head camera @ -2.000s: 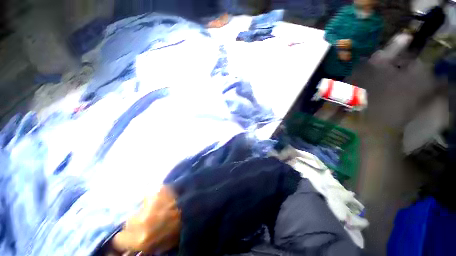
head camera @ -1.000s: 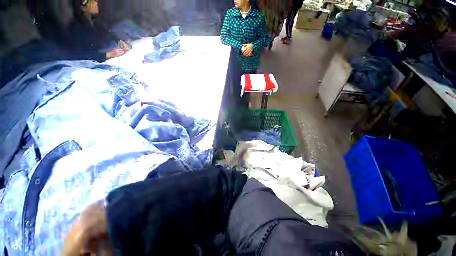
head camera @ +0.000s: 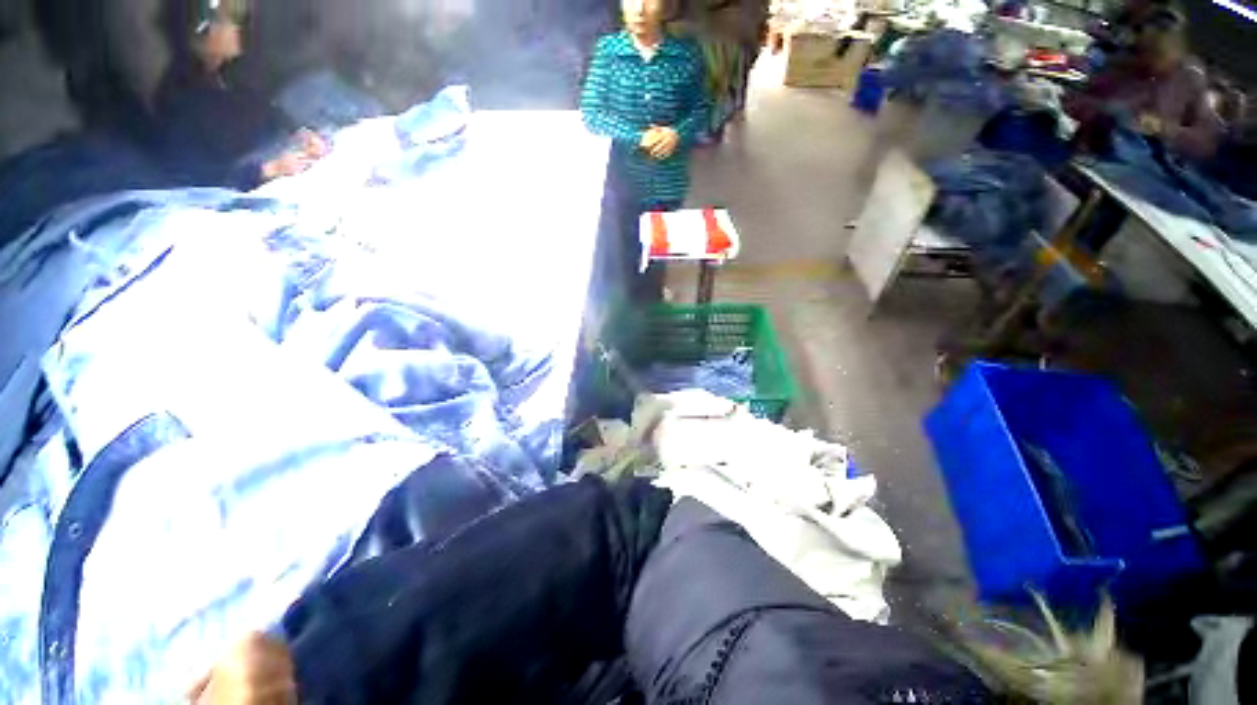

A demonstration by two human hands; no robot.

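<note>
Light-blue denim garments (head camera: pixel 207 537) lie heaped over the left and near part of the table, glaring white in places. A darker band with small round studs (head camera: pixel 80 544) curves down at the lower left. My right hand (head camera: pixel 248 672) shows at the bottom edge, at the end of a dark sleeve, over the denim. It is blurred and cut off, and its fingertips are hidden. I cannot see whether it holds anything. My left hand is out of the picture.
White tabletop (head camera: pixel 531 172), with a person standing at its far end and another at the far left. Red-and-white stool (head camera: pixel 688 236), green crate (head camera: pixel 768 361) holding denim, off-white cloth (head camera: pixel 751 461) beside the table, blue bin (head camera: pixel 972 482) at right. Denim-laden trolley and workbench lie beyond.
The view has swung right from the denim heap, then shifted slightly. My right hand now shows less, lower at the bottom edge. The stool and crate appear slightly further left than a second ago.
</note>
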